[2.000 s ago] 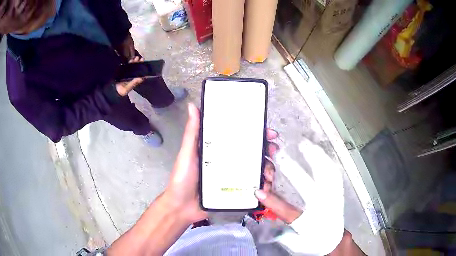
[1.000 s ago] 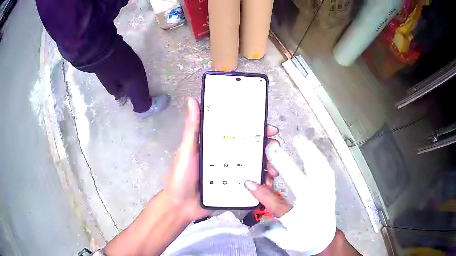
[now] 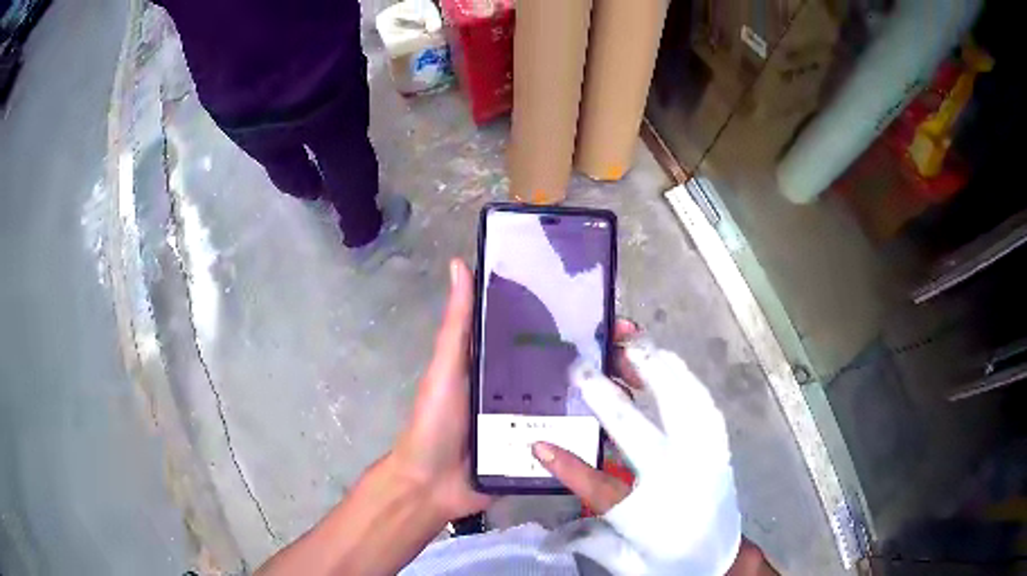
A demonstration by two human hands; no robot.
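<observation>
A black-edged smartphone (image 3: 538, 371) is upright in the middle of the view. Its upper screen is purple-grey with a pale patch, and a white panel lies at the bottom. My bare left hand (image 3: 434, 405) holds the phone, thumb along its left edge and fingertips showing past its right edge. My right hand (image 3: 676, 461) wears a white glove with a bare thumb. The thumb lies over the lower white panel. The gloved fingers are spread at the phone's right side, and the hand grips nothing.
Two tan tubes (image 3: 548, 101) stand beyond the phone, beside a red case (image 3: 482, 56) and a white jug (image 3: 414, 47). A person in dark purple clothes (image 3: 282, 90) is at the upper left. A metal sill (image 3: 777, 354) and glass door run along the right.
The phone screen has gone from nearly all white to purple-grey with a white lower panel. The person has turned and moved from the left towards the tubes. My right thumb has stayed at the lower screen.
</observation>
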